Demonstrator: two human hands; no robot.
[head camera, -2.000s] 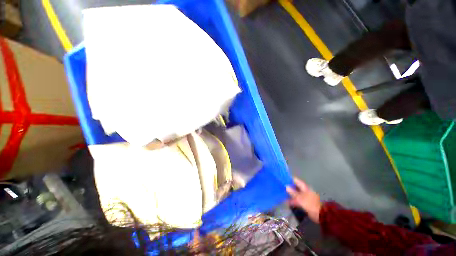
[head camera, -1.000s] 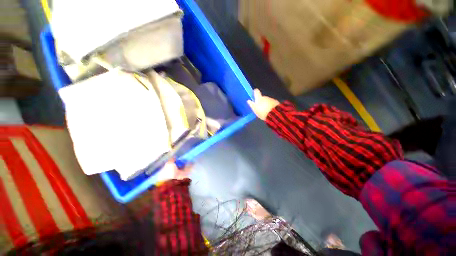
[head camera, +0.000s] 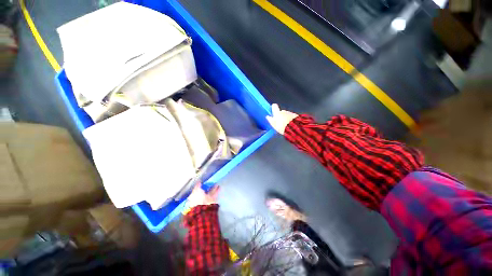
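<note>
A large blue plastic crate (head camera: 226, 75) lies across the left and middle of the view. It holds cream panels (head camera: 140, 153) in a near stack and more cream panels (head camera: 118, 48) at the far end, some with thin yellow edging. Grey pieces (head camera: 237, 121) lie beside them at the crate's right. My right hand (head camera: 280, 118) grips the crate's near right corner. My left hand (head camera: 202, 196) holds the near rim, and its fingers are partly blurred. Both sleeves are red and black.
Brown cartons (head camera: 43, 167) stand close on the left of the crate. A blurred brown carton (head camera: 461, 137) is at the right. A yellow line (head camera: 334, 59) runs over the grey floor. A foot (head camera: 283, 207) shows below the crate.
My left hand has come into clear view on the near rim. The person and green crate at the right have left the view. Cartons have shifted past as the view moved.
</note>
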